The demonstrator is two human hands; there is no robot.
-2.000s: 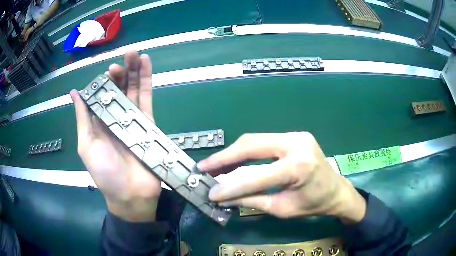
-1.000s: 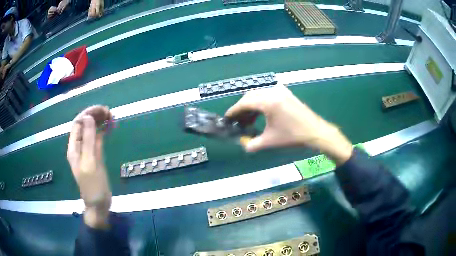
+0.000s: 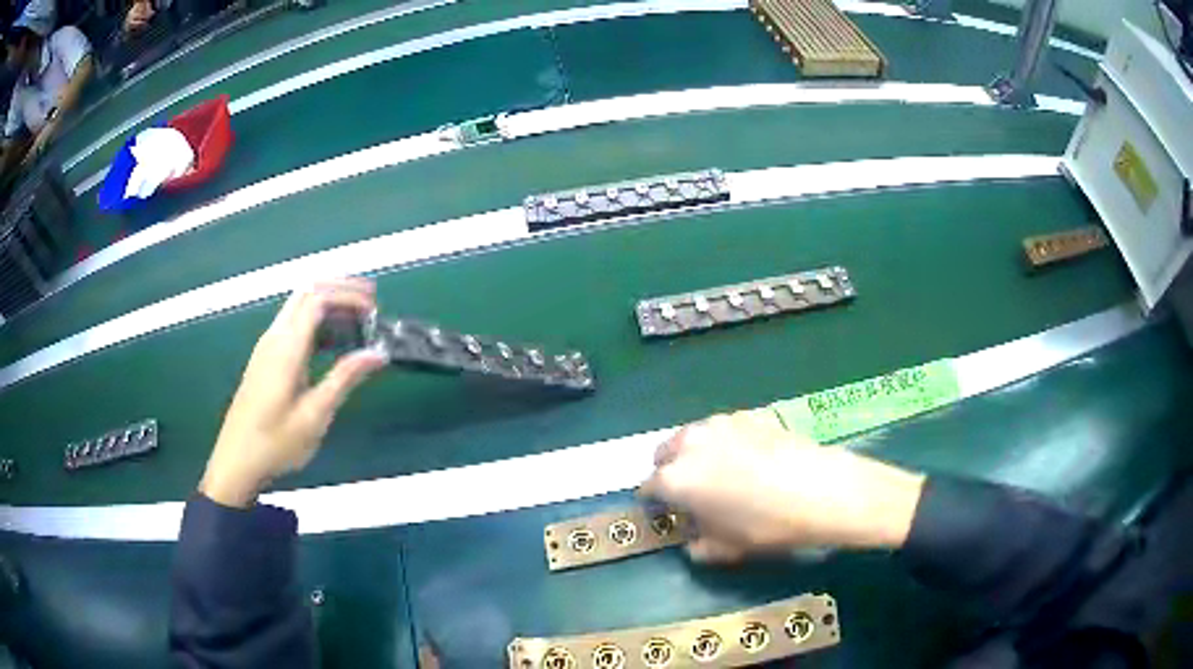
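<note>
My left hand (image 3: 294, 392) grips the left end of a dark fixture (image 3: 484, 356), tilted over the green belt, its row of stations showing. My right hand (image 3: 772, 490) is over the right part of a tan fixture strip (image 3: 576, 542) on the bench edge, fingertips down and partly hidden; I cannot tell whether it holds anything. A second tan strip (image 3: 680, 640) with gold-ringed pockets lies nearer me. A loaded grey fixture (image 3: 746, 303) with pale squares lies on the belt to the right of the held one.
Another dark fixture (image 3: 628, 200) rests by the middle white rail. A small grey fixture (image 3: 113, 444) lies far left, a tan one (image 3: 1066, 247) far right. A green label (image 3: 883, 399) is on the near rail. A white box (image 3: 1136, 163) stands right. A person (image 3: 50, 85) is far left.
The fixture from my right hand is gone from it, and one now lies on the belt at right. My left hand has gripped a fixture. My right hand has moved down to the tan strip.
</note>
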